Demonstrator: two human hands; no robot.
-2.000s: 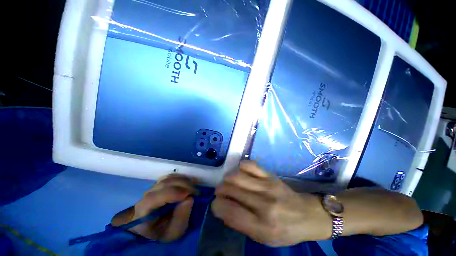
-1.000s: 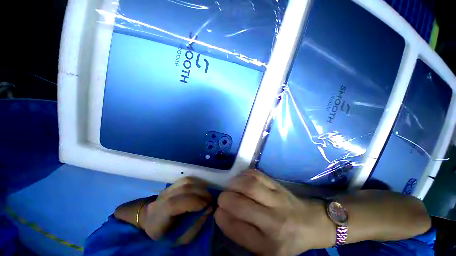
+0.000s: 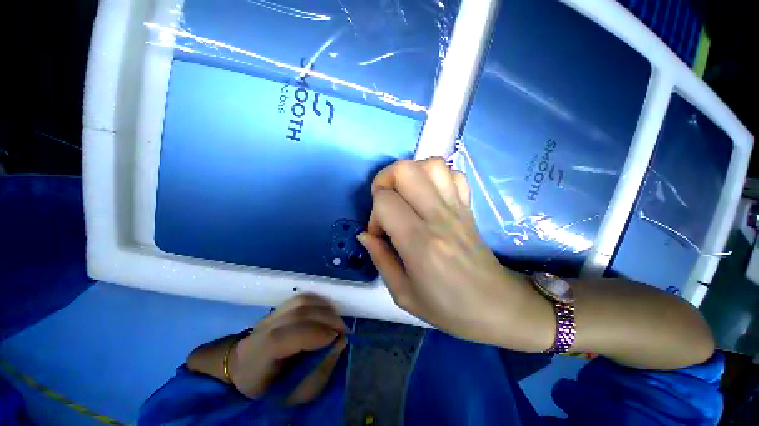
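Observation:
A blue-grey tablet back cover point(image 3: 250, 166) marked "SMOOTH" lies in the left pocket of a white foam tray point(image 3: 108, 166). Clear film covers its upper part. Its dark camera block point(image 3: 344, 243) sits at the lower right corner. My right hand point(image 3: 429, 241) is over that corner, thumb and fingers pinched beside the block; whether a small piece is between them I cannot tell. My left hand point(image 3: 287, 345) is below the tray's front edge, its fingers closed on a narrow blue strip point(image 3: 312, 366), which is blurred.
A second cover point(image 3: 558, 125) with wrinkled clear film lies in the middle pocket, and a third cover point(image 3: 687, 166) in the right pocket. Blue floor point(image 3: 75, 341) with a yellow line shows at lower left. A blue ribbed object point(image 3: 670, 25) is at the upper right edge.
My right hand has moved up from beside my left hand to the camera corner of the left cover. My left hand stays below the tray edge. The tray view has shifted slightly.

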